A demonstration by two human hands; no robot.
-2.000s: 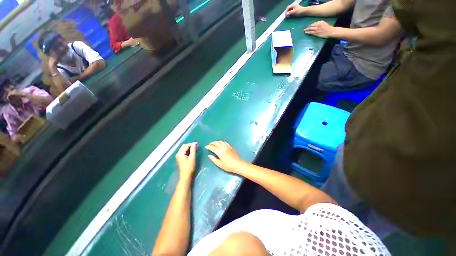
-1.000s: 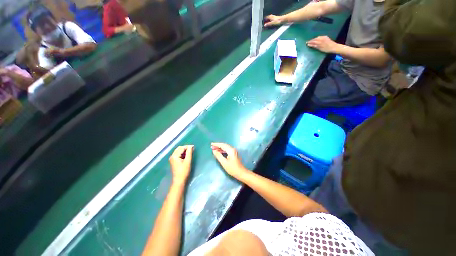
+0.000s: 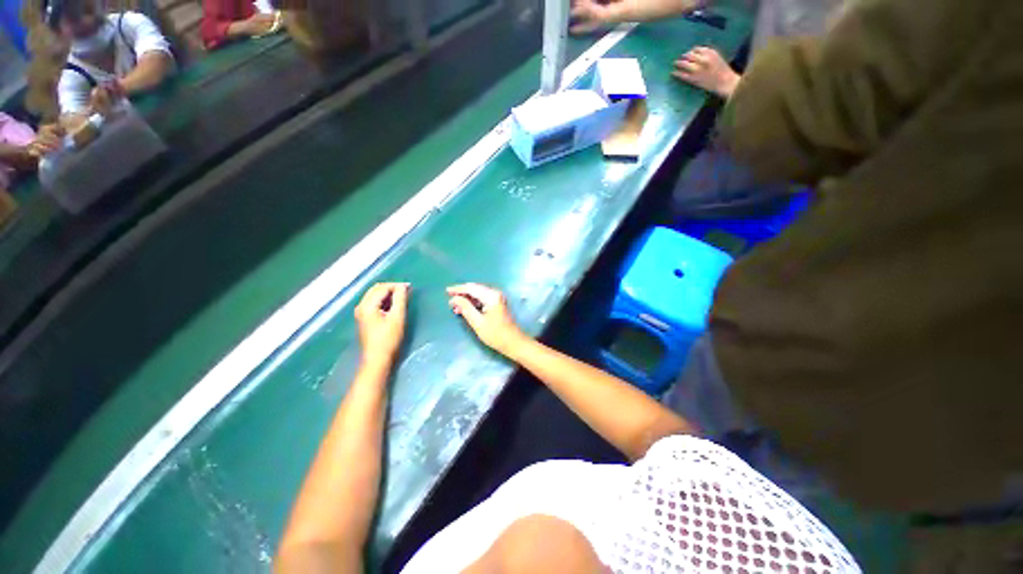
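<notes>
My left hand [image 3: 384,318] rests on the green workbench top [image 3: 409,404], its fingers curled in loosely. My right hand [image 3: 487,316] rests a little to the right, also with curled fingers. The hands are apart and touch nothing but the bench. No held thing shows in either; the shadowed insides of the fingers are dark. Further up the bench, a white and light-blue retail box [image 3: 561,119] lies against another white box [image 3: 620,79], which has a brown flap open towards the bench edge.
A white rail [image 3: 294,286] and grey post [image 3: 553,51] border the green belt [image 3: 264,241]. A bright blue stool [image 3: 676,272] stands at right. A person in dark brown [image 3: 853,258] is close on the right. A neighbour's hand [image 3: 704,70] rests beyond the boxes. People sit across the line.
A second retail box now lies beside the first, towards the rail. My right hand has gone from flat, spread fingers to curled ones. The view has shifted somewhat.
</notes>
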